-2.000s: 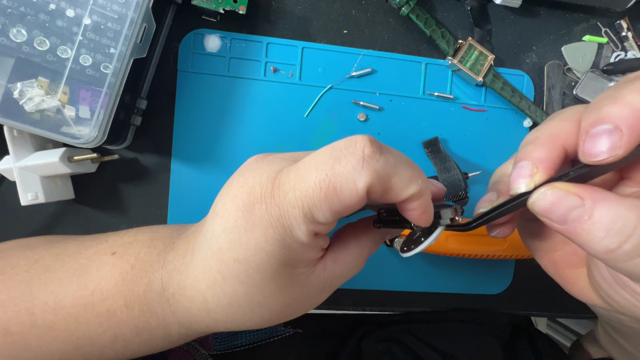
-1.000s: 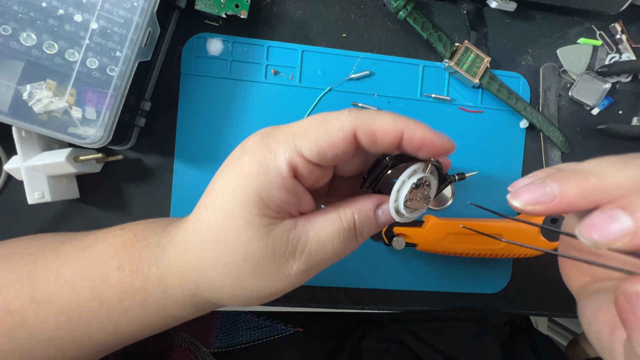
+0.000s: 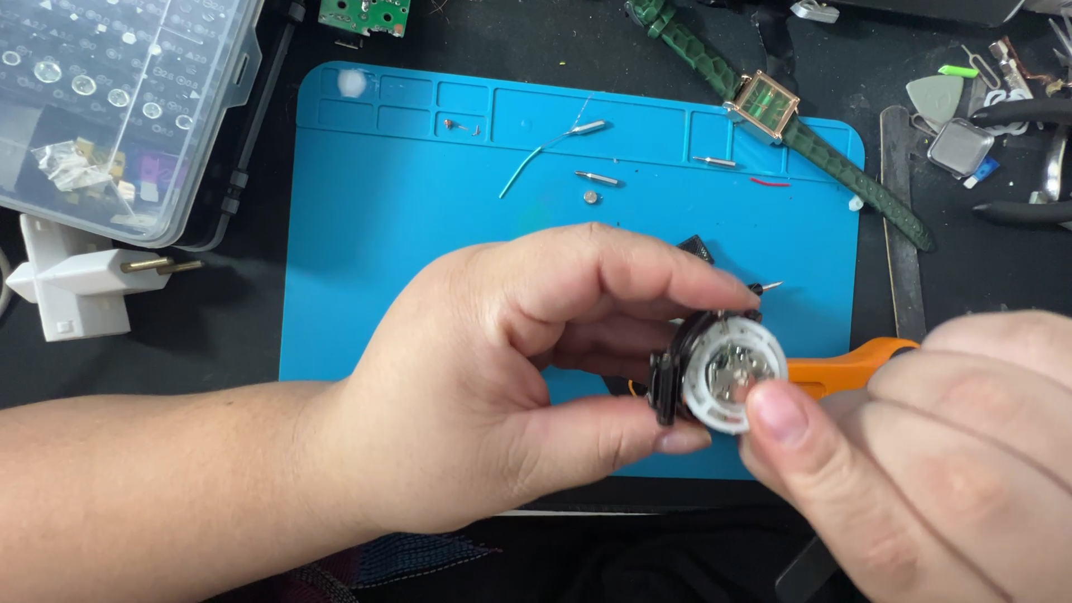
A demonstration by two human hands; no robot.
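My left hand holds a dark watch case between thumb and fingers above the blue work mat. A watch movement with a white plastic ring sits at the case and faces up toward me. My right hand has its thumb tip at the lower right of the movement; its other fingers are curled. A dark tool end shows below this hand, and whether the fingers grip it is hidden. Behind both hands lies an orange-handled tool, with a pointed tip showing above it.
Several driver bits, one of them a bit, lie on the mat. A green-strapped watch crosses its upper right corner. At left are a clear parts case and a white plug adapter. Pliers and a metal file lie at right.
The movement's inner side now faces up more squarely. My right hand has come in from the right, thumb at the movement; the tweezers' tips seen earlier no longer show at its fingertips.
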